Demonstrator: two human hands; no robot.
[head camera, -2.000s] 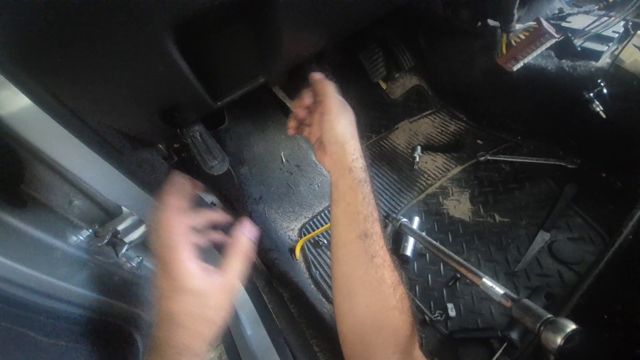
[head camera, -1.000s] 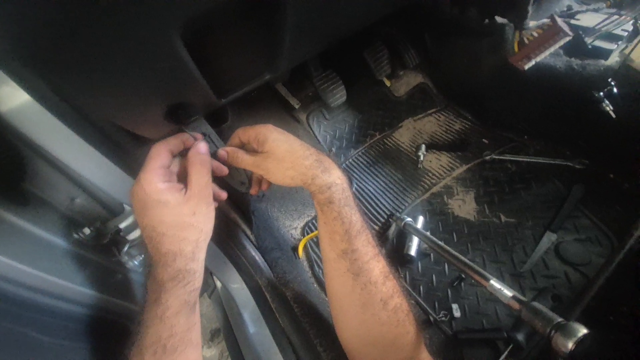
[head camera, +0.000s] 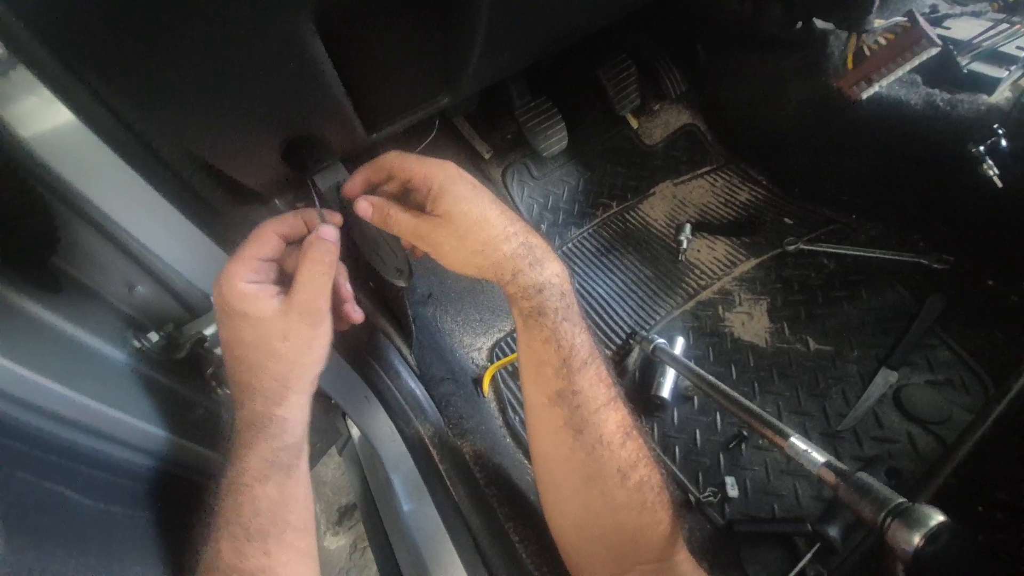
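Between the thumb and forefinger of my left hand (head camera: 284, 296) is a thin wire (head camera: 315, 192), its end pointing up. My right hand (head camera: 424, 212) is just right of it, thumb and fingers curled near each other; whether they hold anything is hard to tell. Behind both hands, a dark lever (head camera: 384, 252) hangs below the dashboard trim at the door side. Another thin pale strand (head camera: 430, 134) curves above my right hand, and its lower end is hidden.
Pedals (head camera: 541, 126) hang above the rubber floor mat (head camera: 632, 272). On the mat lie a long-handled ratchet wrench (head camera: 744, 412), a socket (head camera: 668, 368), a combination wrench (head camera: 868, 253) and a knife (head camera: 892, 364). A connector with wires (head camera: 888, 56) is at upper right. The door sill (head camera: 408, 488) runs below my hands.
Two seconds ago my hands were apart, the right one near the pedals. They came together at the lever, and now a small gap separates their fingertips.
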